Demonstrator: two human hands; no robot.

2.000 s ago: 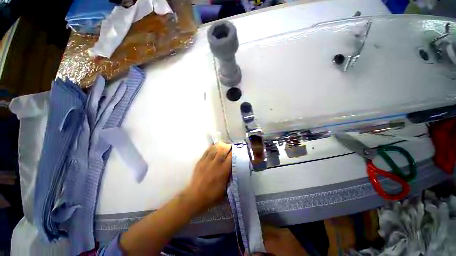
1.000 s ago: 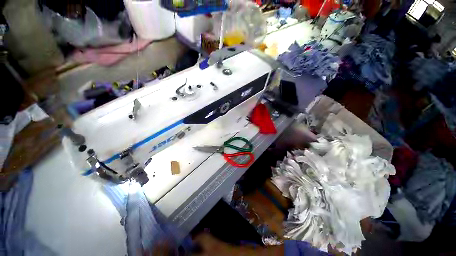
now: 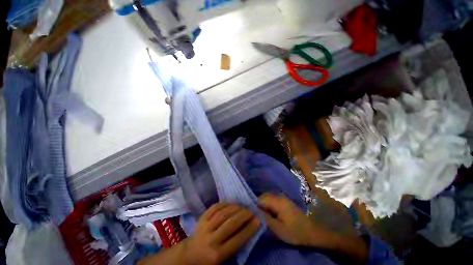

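Observation:
A striped fabric strip (image 3: 211, 144) runs from the lit needle area of the sewing machine (image 3: 174, 39) over the table edge to my lap. A plain pale strip (image 3: 179, 155) hangs beside it on the left. My left hand (image 3: 224, 231) lies over the striped strip's lower part with fingers bent on it. My right hand (image 3: 284, 217) pinches the strip's right edge just beside my left hand. The strip's end shows below the hands. The fingertips are partly hidden.
Scissors (image 3: 307, 64) with red and green handles and a brown tab (image 3: 225, 61) lie on the table (image 3: 114, 67). A pile of blue strips (image 3: 31, 145) is at left. A red basket (image 3: 78, 227) holds pieces below. A white bundle (image 3: 399, 145) and red cloth (image 3: 361, 30) are at right.
The view has swung back down and left to the lap. Both hands now show clearly on the strip; one second ago they were blurred at the bottom edge.

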